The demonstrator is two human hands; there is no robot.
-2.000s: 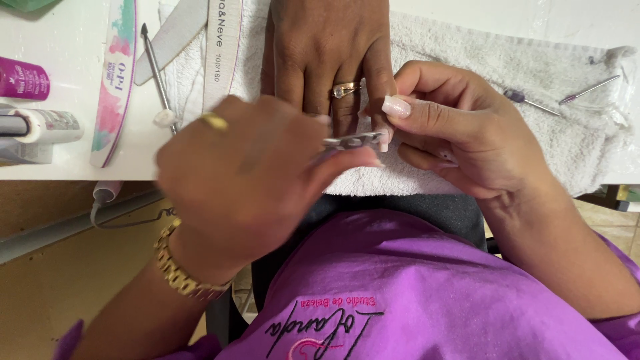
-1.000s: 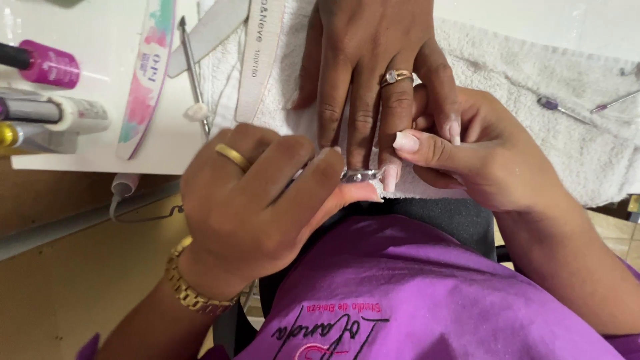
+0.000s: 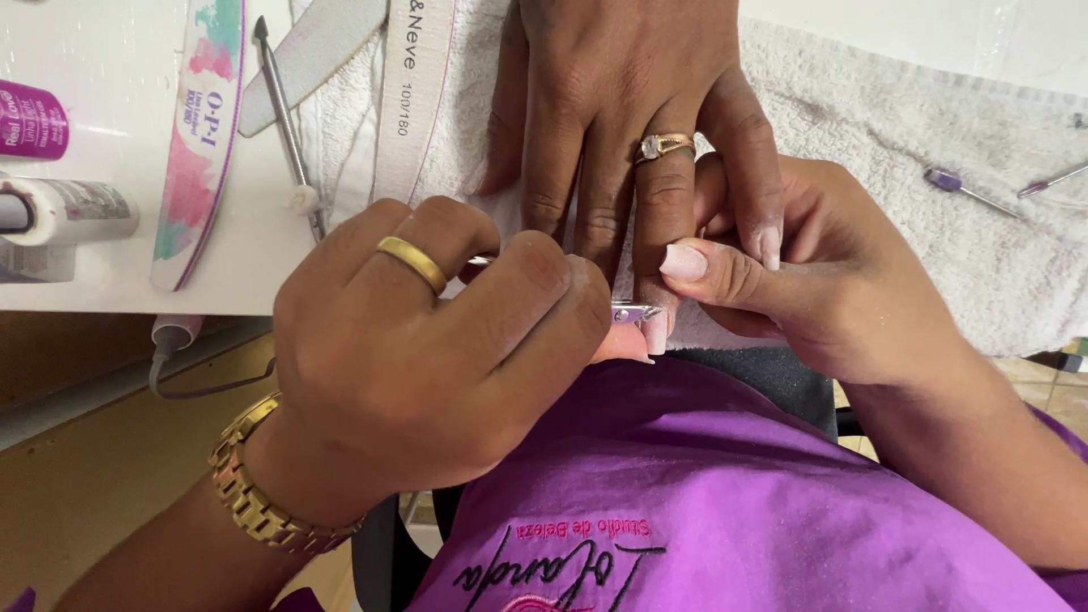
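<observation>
My left hand (image 3: 442, 340), wearing a gold ring and a gold watch, is closed around metal cuticle nippers (image 3: 631, 313). The nippers' jaws touch the skin beside the nail of another person's ring finger (image 3: 665, 195). That finger bears a ring with a clear stone, and its nail is long and pale pink. My right hand (image 3: 816, 272) grips the same finger from the right, thumb on top near the last joint. The person's hand (image 3: 625, 68) lies palm down, fingers toward me. Most of the nippers' handles are hidden in my left hand.
Beneath the hands lies a white towel (image 3: 892, 221). To the left are nail files (image 3: 204, 144), a metal cuticle pusher (image 3: 280, 110), a purple polish bottle (image 3: 32, 121) and a white bottle (image 3: 85, 211). Thin metal tools (image 3: 969, 191) rest on the towel at right. A cable hangs below the table edge.
The blurred left hand of two seconds ago is now sharp, with the nippers still at the ring finger's nail. My right hand keeps its hold on that finger. The view has shifted slightly.
</observation>
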